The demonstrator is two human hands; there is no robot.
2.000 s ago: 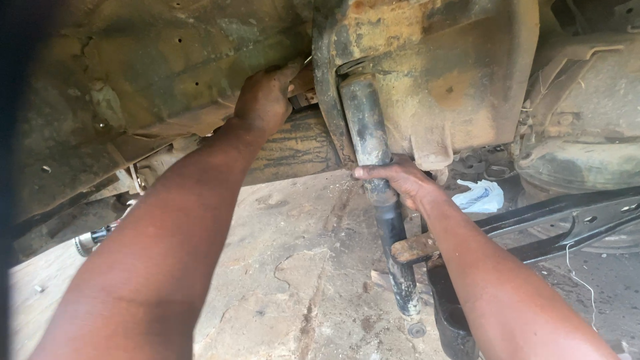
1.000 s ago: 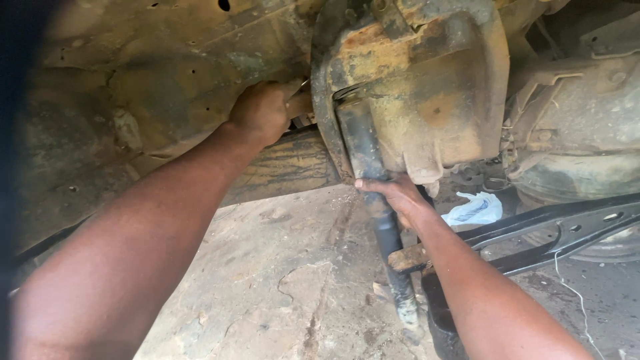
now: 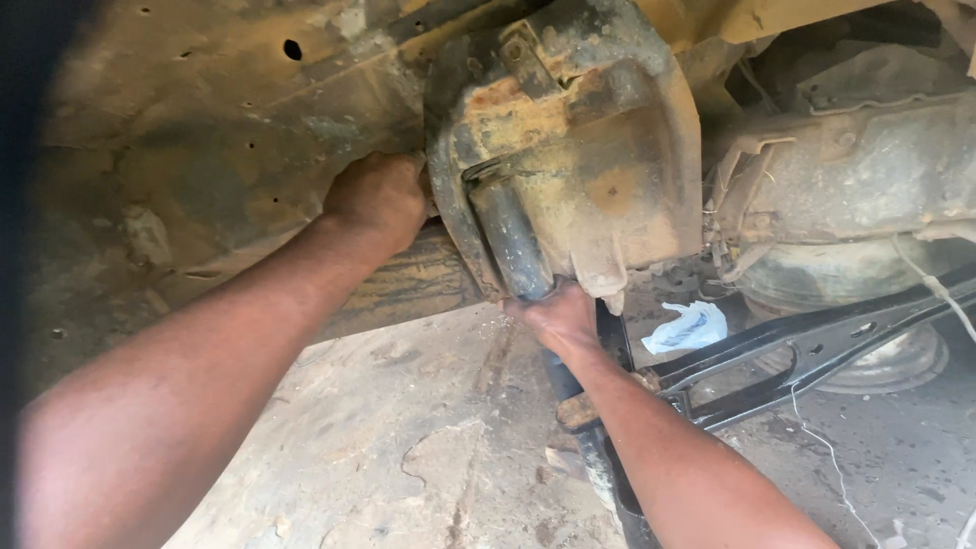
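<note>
A dark shock absorber (image 3: pixel 512 238) hangs at a slant, its top end inside a rusty metal bracket housing (image 3: pixel 610 183) on a vehicle's underside. My right hand (image 3: pixel 560 316) is wrapped around the shock absorber's body just below that housing. My left hand (image 3: pixel 379 197) is closed at the housing's left edge, against the frame. Its fingertips are hidden behind the edge, so what it holds does not show. Below my right hand, a worn brownish end piece (image 3: pixel 577 412) lies across the lower part of the shock absorber.
A black metal control arm (image 3: pixel 823 347) reaches in from the right. Behind it are a wheel rim (image 3: pixel 900 366) and a crumpled pale plastic bag (image 3: pixel 686 328) on the ground. A thin wire (image 3: pixel 831 450) hangs at lower right. Concrete (image 3: pixel 381 442) lies beneath, and body panels (image 3: pixel 206 152) fill the upper left.
The view has shifted somewhat. My right hand stays around the shock absorber and my left hand stays at the housing's left edge.
</note>
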